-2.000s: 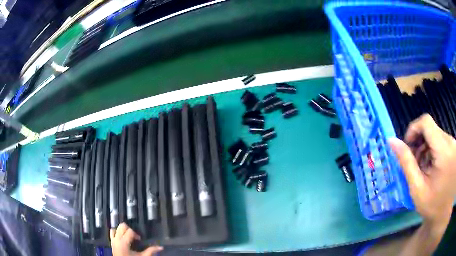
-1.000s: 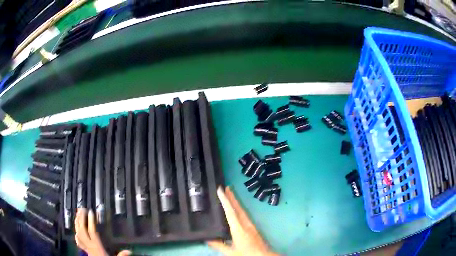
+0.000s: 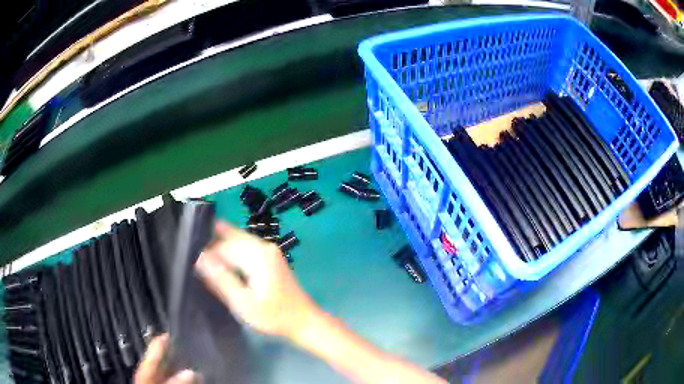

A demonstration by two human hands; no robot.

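Observation:
My right hand (image 3: 251,281) grips a long black bar (image 3: 191,255), blurred and held upright over the tray's right side. My left hand (image 3: 161,364) is cut off by the bottom edge, with its fingers at the bar's lower end; blur hides whether it grips. The black slotted tray (image 3: 97,300) lies at the left, with long black parts in its grooves. Small black pieces (image 3: 285,196) lie loose on the green mat; my right hand hides some.
The blue perforated crate (image 3: 480,274) stands on the right, holding a tight row of black bars (image 3: 540,180) and a tan cardboard sheet (image 3: 510,126). A second dark tray (image 3: 22,322) is at the far left. A dark green belt (image 3: 247,97) runs behind the white strip.
The view has swung right, showing more of the crate. My right hand has left the tray's lower right edge and now holds a long black bar. My left hand is near the bar's lower end.

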